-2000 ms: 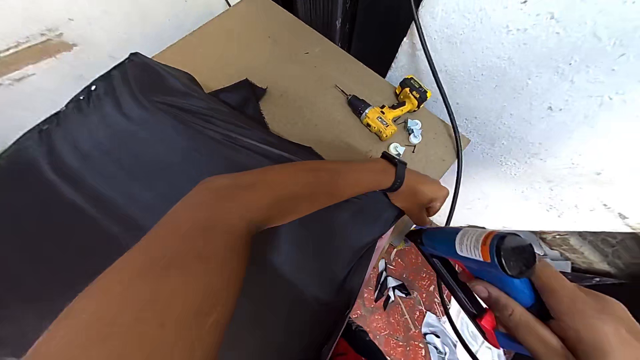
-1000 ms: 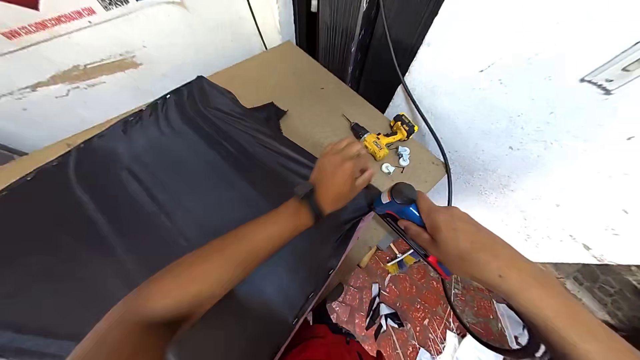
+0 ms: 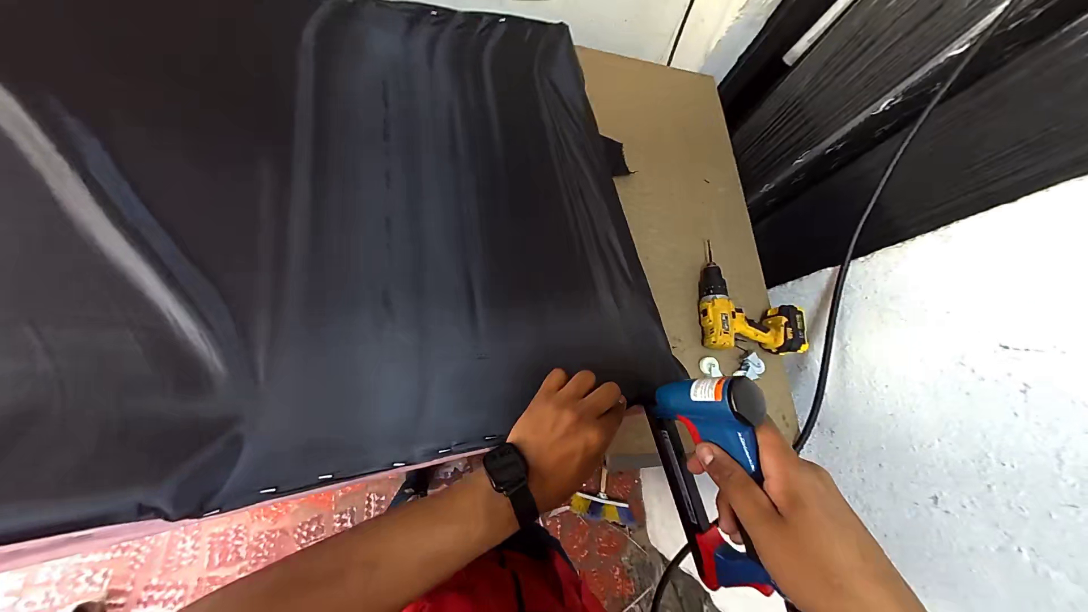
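My right hand is closed around the handle of a blue and red pneumatic staple gun. The nose of the gun meets the corner of a large black fabric cover, whose near edge carries several staples. Close to that corner, my left hand has its fingers curled on the fabric edge, pinching it; its fingertips are partly hidden. A black air hose runs along the right side and down past the gun.
A yellow cordless drill with a bit lies on the tan board, beside small casters. Black plastic-wrapped material stands behind, with a white wall at the right. A broom head is on the red floor below.
The view has shifted a lot. My left hand, raised over the fabric with its fingers apart a second ago, is now down on the fabric edge, and the staple gun is at the corner beside it.
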